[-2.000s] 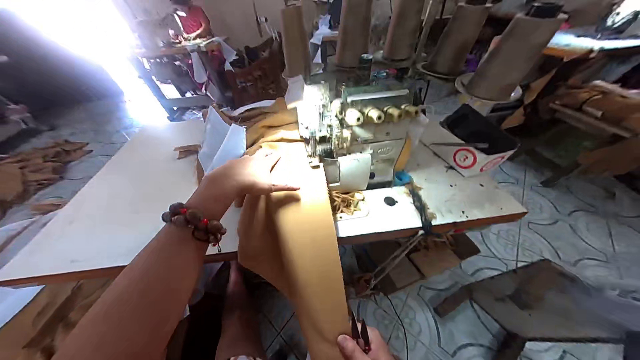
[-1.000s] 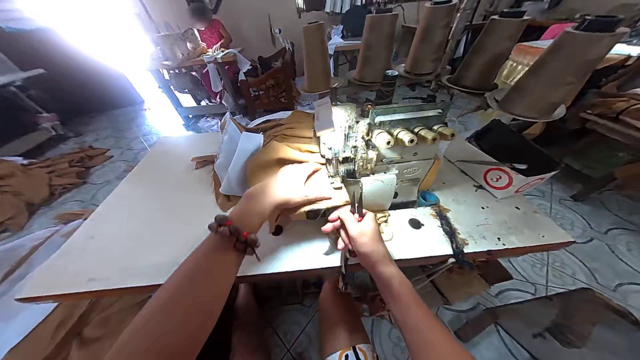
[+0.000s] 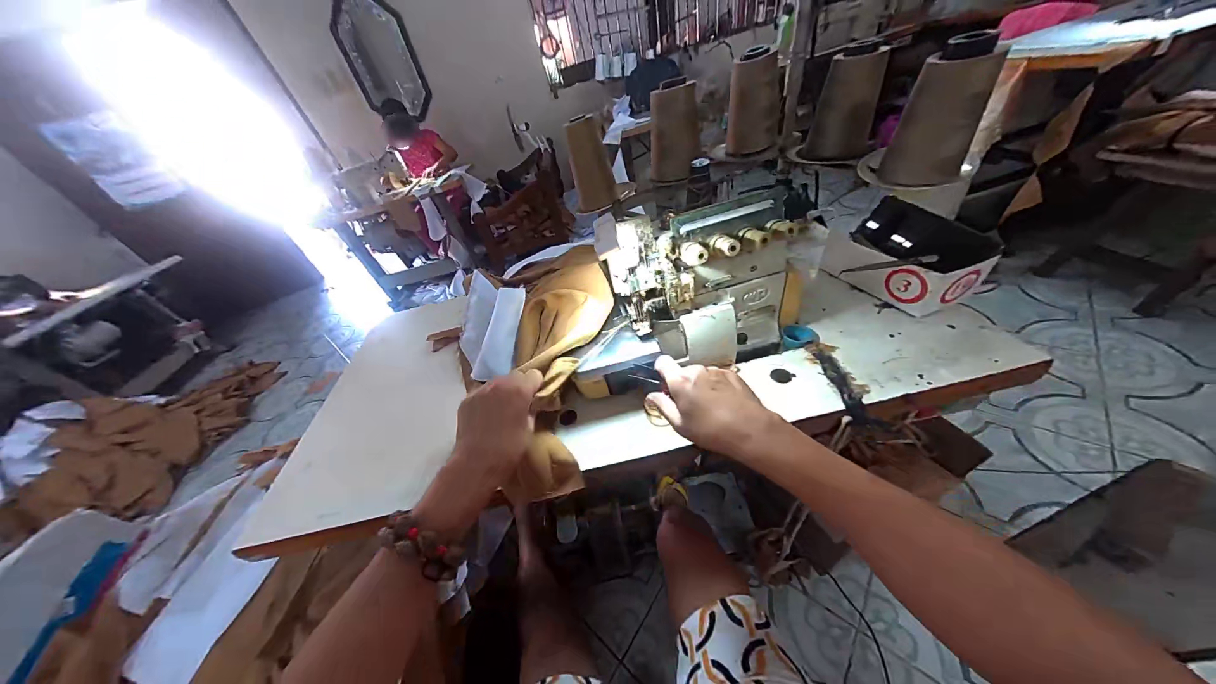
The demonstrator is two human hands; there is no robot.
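Note:
An overlock sewing machine [image 3: 731, 275] stands on a pale worktable [image 3: 380, 408]. My left hand [image 3: 499, 413], with a beaded bracelet at the wrist, grips bunched tan fabric [image 3: 565, 309] left of the machine; part of the cloth hangs over the front edge. White fabric pieces [image 3: 499, 328] lie against the tan cloth. My right hand [image 3: 708, 399] is in front of the machine's needle area, its fingers closed around dark, thin-bladed snips [image 3: 638, 374] that point left. The snips' handles are mostly hidden by the fingers.
Large thread cones [image 3: 936, 114] stand behind the machine. At the right are an open box [image 3: 936, 266], a blue ring-shaped item [image 3: 798, 335] and a dark fibrous strip [image 3: 841, 380] on the table. Cloth scraps [image 3: 142, 446] cover the floor at left. A person [image 3: 418, 152] sits at another machine.
The long tan panel that ran toward me two seconds ago is drawn back left of the machine. My right hand has come up from the lower edge to the machine's front.

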